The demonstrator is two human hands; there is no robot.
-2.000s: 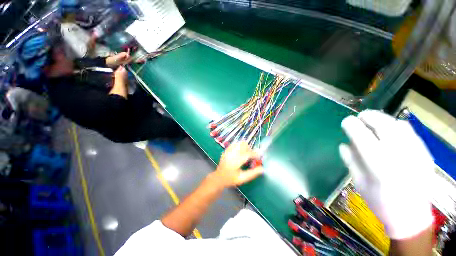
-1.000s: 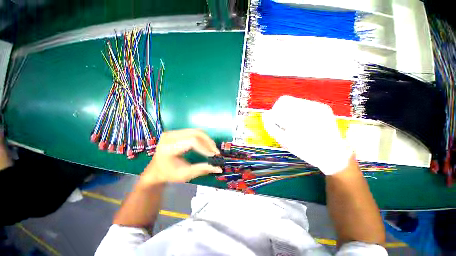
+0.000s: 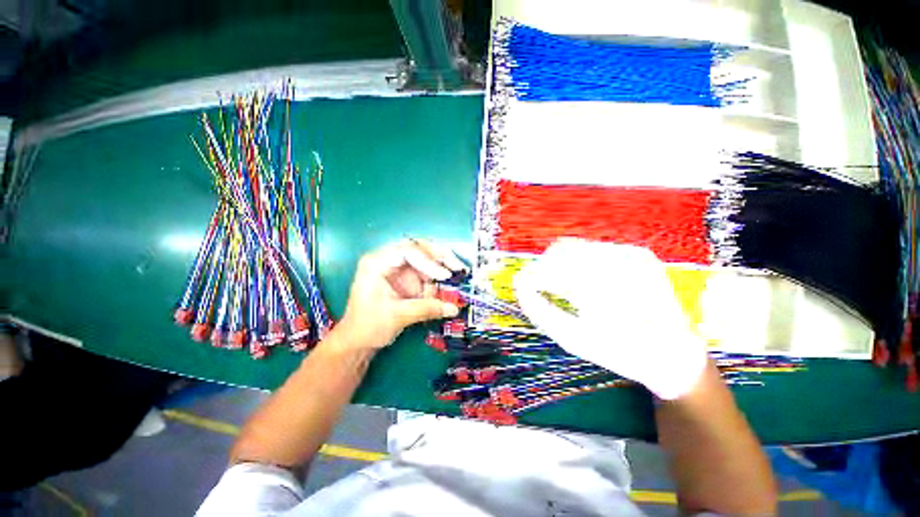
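My bare left hand [image 3: 388,298] holds a small red and black connector housing [image 3: 451,295] between thumb and fingers, above the left end of the part-filled harness pile [image 3: 494,376]. Wires run from the housing to the right, toward my gloved hand. My right hand [image 3: 610,313], in a white glove, is over the yellow wires [image 3: 691,290] at the near side of the wire tray [image 3: 847,341]. Its fingertips are near the wires from the housing; whether they grip one cannot be told. Red wires [image 3: 605,217] lie just behind the glove.
Blue wires [image 3: 615,71] and white wires [image 3: 615,131] lie at the tray's far side, black wires [image 3: 807,227] at its right. A fanned harness bundle [image 3: 247,242] lies on the green bench [image 3: 404,151] at left. Another heap [image 3: 898,141] is at the far right. A metal upright [image 3: 424,45] stands behind.
The view has swung from the bench's left to the tray. My left hand left the fanned bundle, went to the pile, and now holds a housing raised slightly. My right hand stays over the yellow wires.
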